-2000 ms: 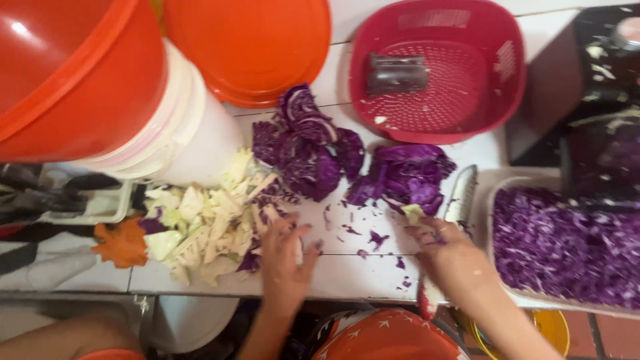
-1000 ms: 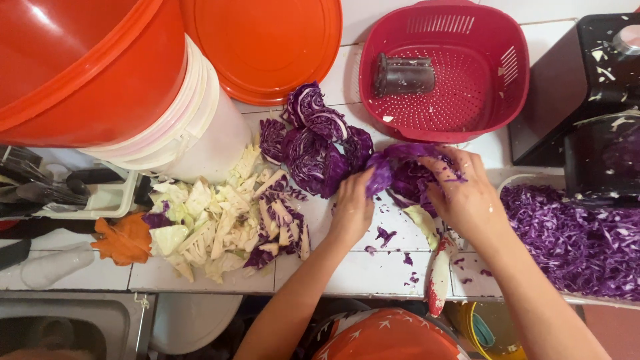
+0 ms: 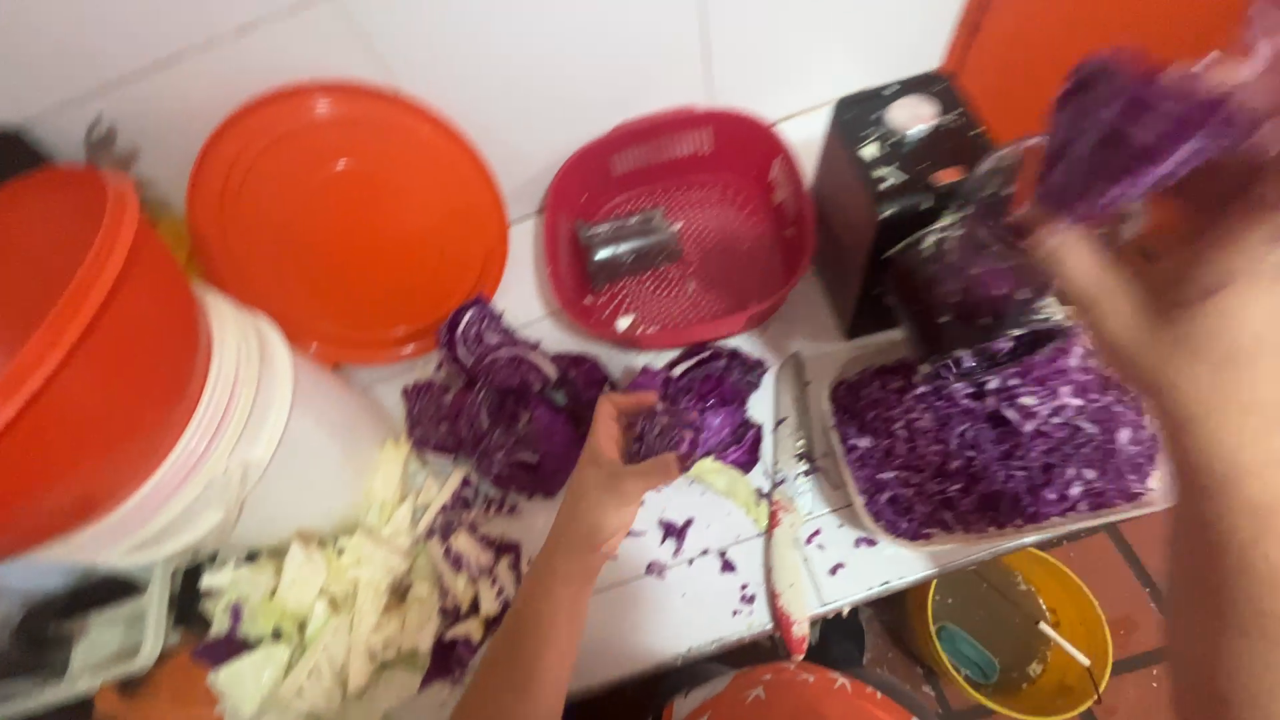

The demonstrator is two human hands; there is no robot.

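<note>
My right hand (image 3: pixel 1150 270), blurred, is raised at the upper right and holds a piece of purple cabbage (image 3: pixel 1130 135) near the black slicing machine (image 3: pixel 870 190). With thumb and fingers apart, my left hand (image 3: pixel 625 470) is at cut purple cabbage (image 3: pixel 725 405); whether it grips a piece I cannot tell. More purple cabbage chunks (image 3: pixel 500 410) lie to its left. A knife (image 3: pixel 790 560) with a red and white handle lies on the white tiled counter (image 3: pixel 660 620). Shredded purple cabbage (image 3: pixel 1000 440) fills a tub below the machine.
A magenta colander (image 3: pixel 740 240) holds a dark cylindrical part (image 3: pixel 630 247). Behind the chunks is an orange lid (image 3: pixel 350 220). An orange basin (image 3: pixel 80 350) sits on a white bucket (image 3: pixel 320 450) at left, beside pale cabbage cores (image 3: pixel 340 600). A yellow bucket (image 3: pixel 1095 610) stands below the counter.
My right hand has gone from the cabbage on the counter up to the right, with a purple piece in it. My left hand remains by the cabbage. The view has shifted right.
</note>
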